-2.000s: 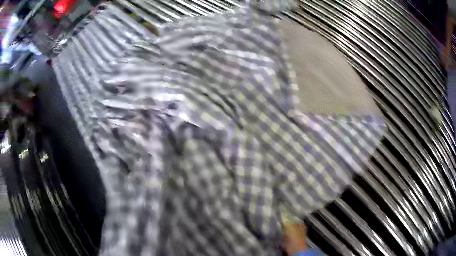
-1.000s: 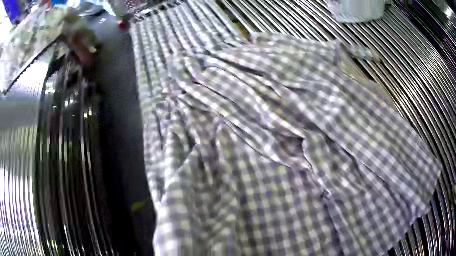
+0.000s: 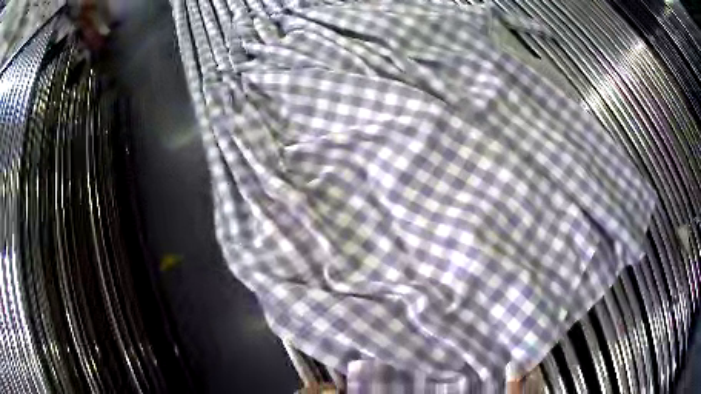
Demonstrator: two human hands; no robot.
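A purple-grey and white checked cloth (image 3: 430, 185) lies over the metal bars and fills the middle of the view, with creases on its left part and narrow folds at the top left. Its lower edge is bunched near the bottom. My left hand (image 3: 317, 388) shows only as a sliver of skin at the bottom edge, beside the cloth. My right hand (image 3: 524, 378) shows as a small patch of fingers at the cloth's lower right edge. Both are cut off by the frame, so their grip cannot be told.
Shiny metal bars (image 3: 646, 308) run along the right. Another barred rack (image 3: 58, 231) stands at the left, across a dark floor aisle (image 3: 165, 192) with a small yellow mark (image 3: 171, 262). A blurred, reddish-brown shape, possibly a hand (image 3: 94, 29), is at the top left.
The cloth's near part is spread flatter, with fewer deep folds, and its lower edge now shows. Slivers of both hands have appeared at the bottom. The white object at the top right has left view.
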